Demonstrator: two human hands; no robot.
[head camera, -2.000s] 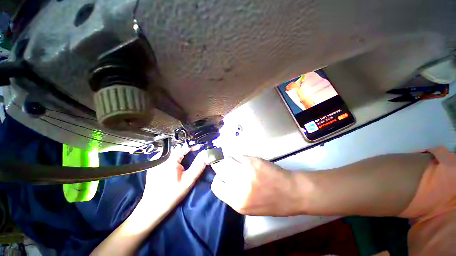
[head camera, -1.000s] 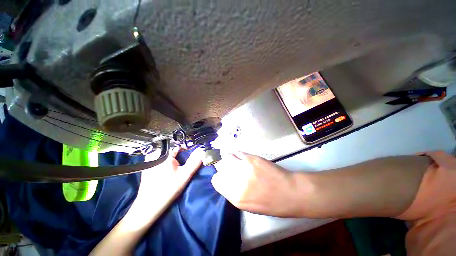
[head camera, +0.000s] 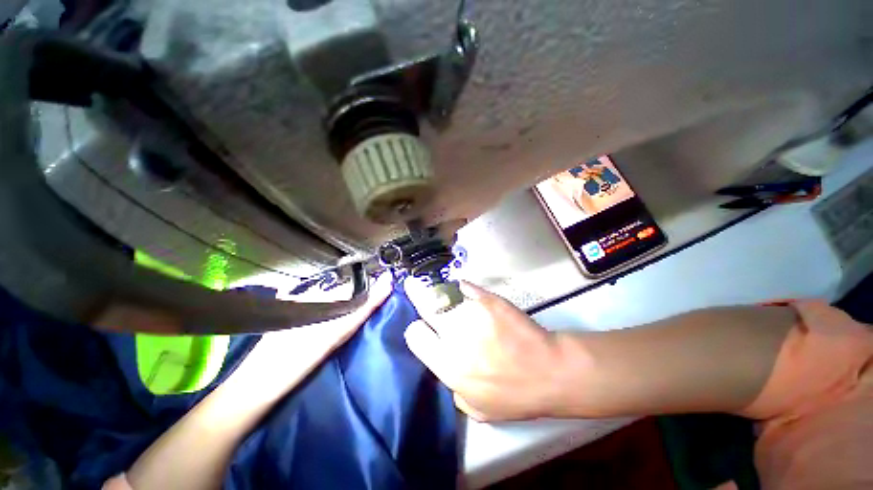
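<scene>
Navy fabric (head camera: 373, 397), shiny under the lamp, runs from the presser foot area (head camera: 426, 263) down over the table's front edge. My left hand (head camera: 330, 325) lies on the fabric left of the foot, its fingers partly hidden behind the curved metal bar and the glare. My right hand (head camera: 498, 354) is on the fabric just right of the foot, fingers curled beside a small grey block (head camera: 447, 297). The glare hides whether the fingers pinch the cloth. The needle cannot be made out.
The off-white machine head (head camera: 593, 67) fills the top, with a ribbed cream knob (head camera: 388, 172). A lime-green plate (head camera: 182, 362) is at left. A smartphone (head camera: 601, 218) and dark snips (head camera: 771, 191) lie on the bed at right.
The view has shifted, so the knob and foot appear further right. My left hand sits lower and flatter beside the foot, more hidden by the bar. My right hand has barely moved.
</scene>
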